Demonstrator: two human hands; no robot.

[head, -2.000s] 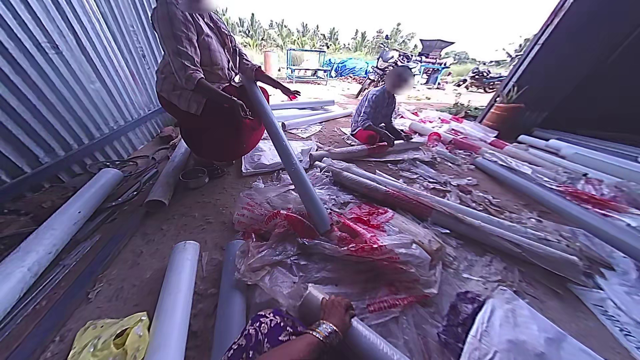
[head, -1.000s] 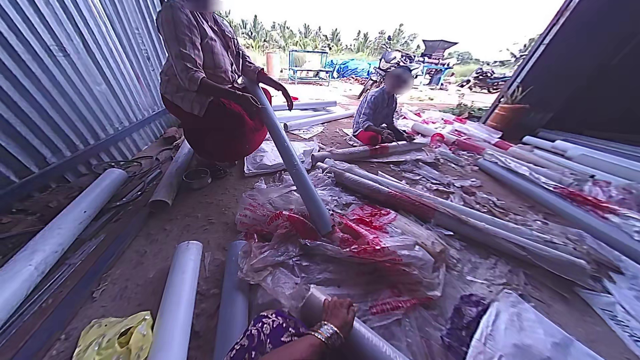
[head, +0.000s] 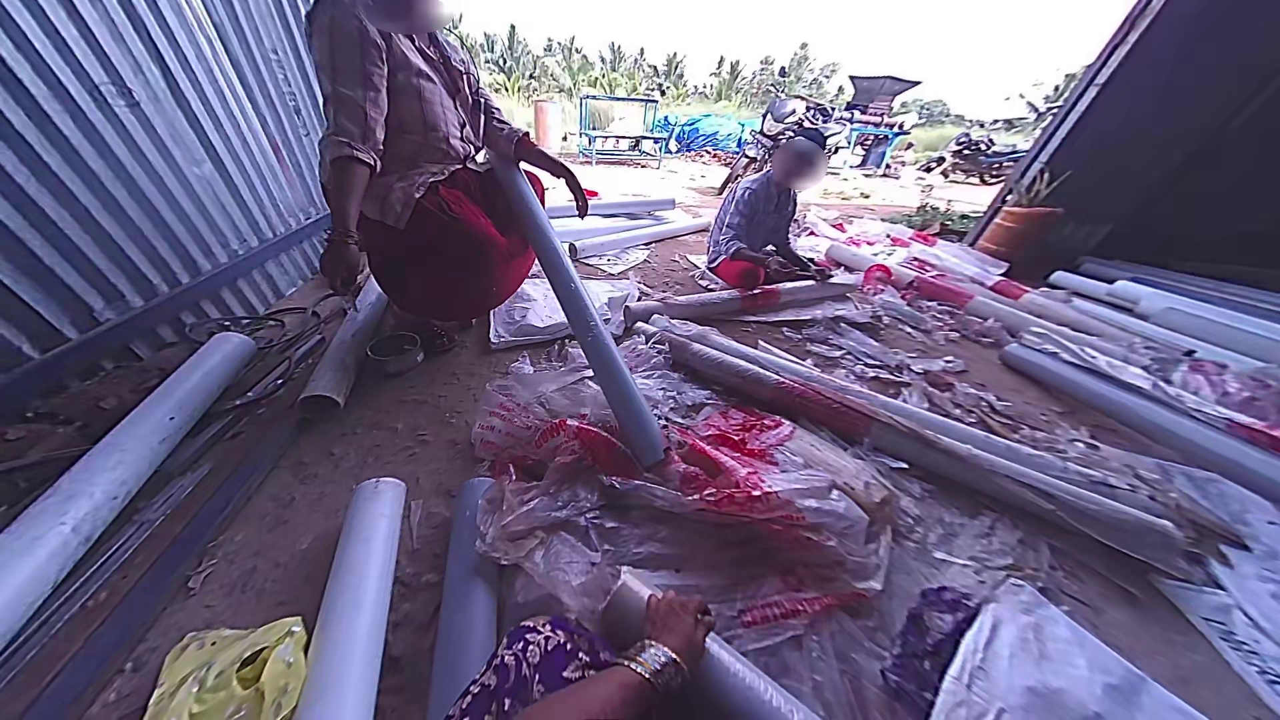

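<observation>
My left hand [head: 680,625], with bangles at the wrist, rests with bent fingers on a grey plastic pipe [head: 735,675] at the bottom centre. My right hand is not in view. Crumpled clear plastic wrapping with red print [head: 700,520] lies just beyond that pipe. A longer grey pipe [head: 590,330] slants up from the wrapping and leans against a co-worker [head: 420,130] seated at the upper left. Purple patterned cloth [head: 540,660] shows left of my wrist.
Grey pipes [head: 350,600] lie at lower left, beside a yellow plastic bag [head: 235,670]. Wrapped pipes [head: 920,430] cross the right side. Another person [head: 755,225] sits farther back. A corrugated metal wall [head: 150,170] stands left; a white sack [head: 1050,660] lies lower right.
The near co-worker's hand has moved from the slanted pipe down to the side by the wall. My left hand stays on its pipe.
</observation>
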